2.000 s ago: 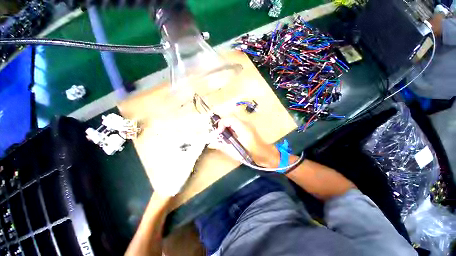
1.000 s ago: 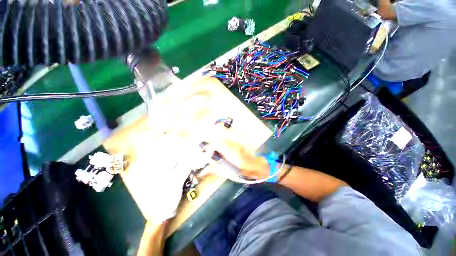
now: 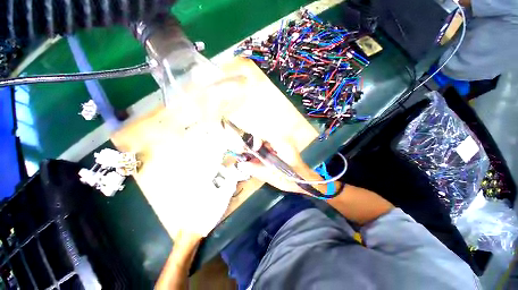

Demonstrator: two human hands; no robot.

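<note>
My left hand (image 3: 196, 195), in a white glove, is over the tan board (image 3: 272, 93); glare washes out its fingers. A small metallic component (image 3: 218, 180) shows at the glove. My right hand (image 3: 278, 164), bare with a blue wrist band, holds the dark soldering iron (image 3: 267, 154), its thin tip pointing up-left over the board. A short wired part with blue and red (image 3: 234, 154) shows between the hands, by my right fingers. The contact between the parts cannot be made out.
A clear fume hood (image 3: 180, 62) hangs over the board. A wire pile (image 3: 324, 68) lies upper right. White plastic pieces (image 3: 108, 173) and a black compartment tray (image 3: 40, 238) are left. A bag of wired parts (image 3: 446, 153) is right. A person's grey clothing (image 3: 483, 45) shows at upper right.
The loose wired part has left its spot on the board, and coloured wires now show by my right fingers. The iron tip shows clearly again. The yellow-ended part by my glove no longer shows.
</note>
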